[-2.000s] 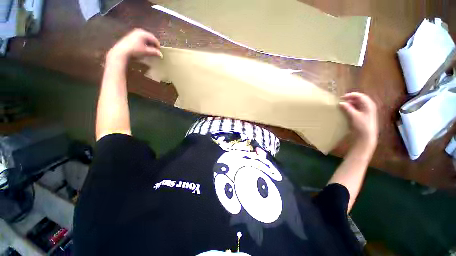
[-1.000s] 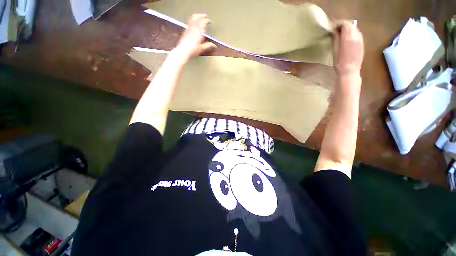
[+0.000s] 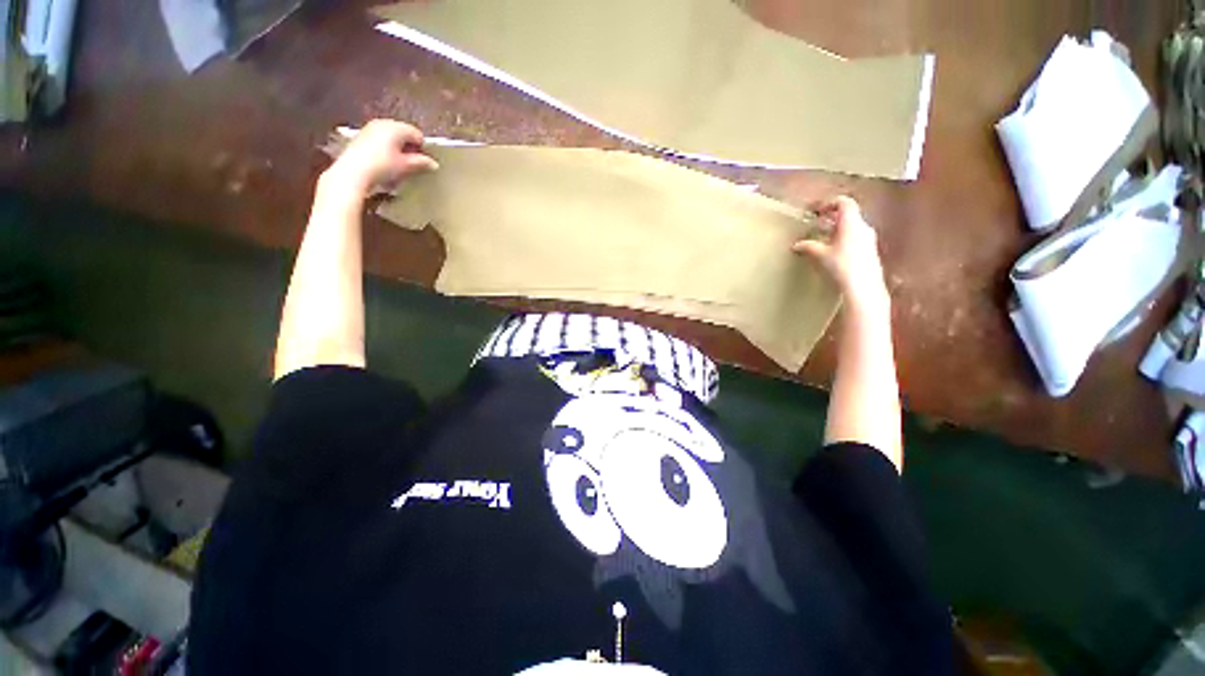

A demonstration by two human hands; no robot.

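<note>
A long tan cut panel point(image 3: 608, 231) lies across the near edge of the table, with a doubled line along its near edge and a bit of white showing at its far edge. My left hand point(image 3: 386, 159) holds its left end. My right hand point(image 3: 835, 248) is at its right end, thumb and fingers on the panel's far corner. A second tan panel stack point(image 3: 740, 93) lies beyond it, with a white edge showing along its near and right sides; its far part is cut off by the frame.
Folded white and tan bundles point(image 3: 1077, 132) lie on the right side of the reddish-brown table point(image 3: 172, 172). White and grey pieces point(image 3: 198, 33) lie at the far left. A cluttered bin point(image 3: 93, 581) stands on the floor at lower left.
My hands have moved from the far panel stack back to the ends of the near panel. The far stack's right end, lifted a second ago, now lies flat.
</note>
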